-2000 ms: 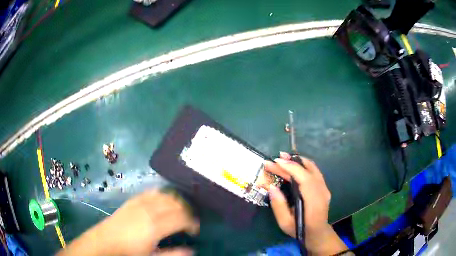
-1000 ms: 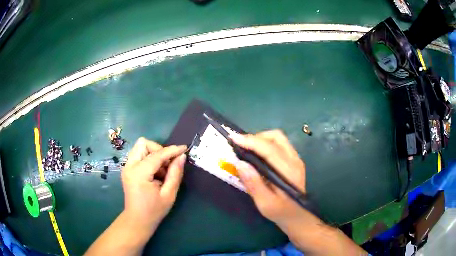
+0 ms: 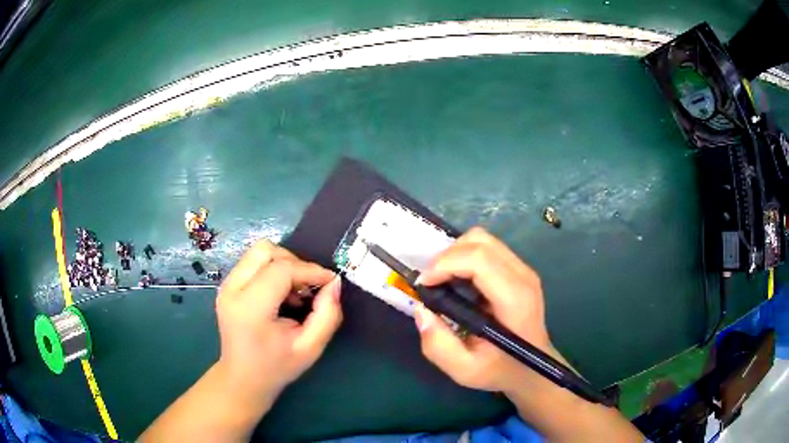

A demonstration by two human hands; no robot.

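A white-faced open phone assembly (image 3: 398,235) lies tilted on a black foam pad (image 3: 333,201), with an orange flex cable (image 3: 401,285) on its face. My right hand (image 3: 489,303) grips the black soldering iron (image 3: 510,342); its tip points at the phone's left end, near a small green sub-board (image 3: 343,256). My left hand (image 3: 277,303) pinches a thin piece, apparently solder wire, at the sub-board's edge. Thin solder wire (image 3: 130,290) also runs from the green-flanged spool (image 3: 62,339) towards my left hand. The far end of the phone is partly hidden by my right hand.
Heaped small components (image 3: 89,262) and a gold-and-dark cluster (image 3: 199,229) lie at the left. A small gold part (image 3: 551,216) lies right of the phone. A pale rail (image 3: 346,54) crosses the bench. A black fan (image 3: 699,91) and dark equipment stand at the right edge.
My left hand came to the phone's left end. My right hand moved from the phone's right end and turned the iron inward; its tip has since shifted lower, onto the sub-board area.
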